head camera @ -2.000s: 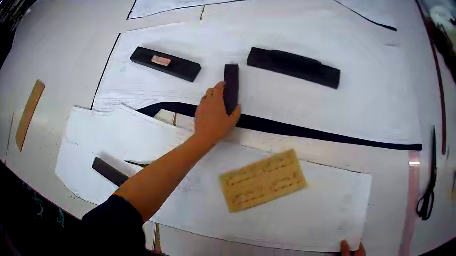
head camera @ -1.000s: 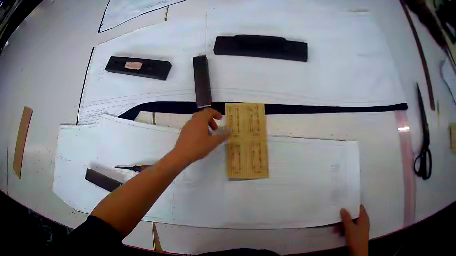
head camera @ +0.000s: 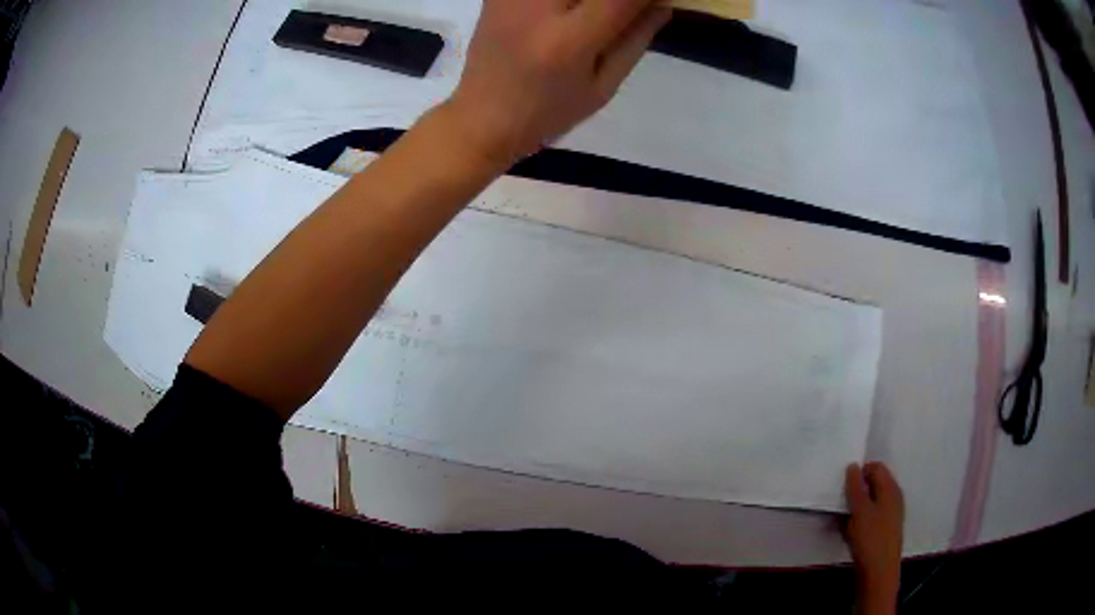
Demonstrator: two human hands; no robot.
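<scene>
A large white paper pattern [head camera: 636,360] lies across the near part of the table. My right hand [head camera: 877,511] grips its lower right corner. My left hand [head camera: 546,72] is at the top, holding the yellow marked card [head camera: 720,7], which is mostly cut off by the upper edge. My left forearm crosses the pattern and hides part of it. A small block weight [head camera: 204,305] shows beside the forearm. Dark fabric [head camera: 769,206] shows as a narrow strip along another white paper pattern [head camera: 841,144] beyond.
Black pattern weights [head camera: 402,48] [head camera: 751,54] lie on the far pattern, the right one partly covered. Black-handled shears [head camera: 1027,372] lie at the right, beside a pinkish strip [head camera: 982,396]. A tan strip [head camera: 48,216] lies at the left. The table edge curves along the bottom.
My left hand has moved from the middle weight to the yellow card and carried it away from the near pattern. The right hand stays at the corner. The view has shifted.
</scene>
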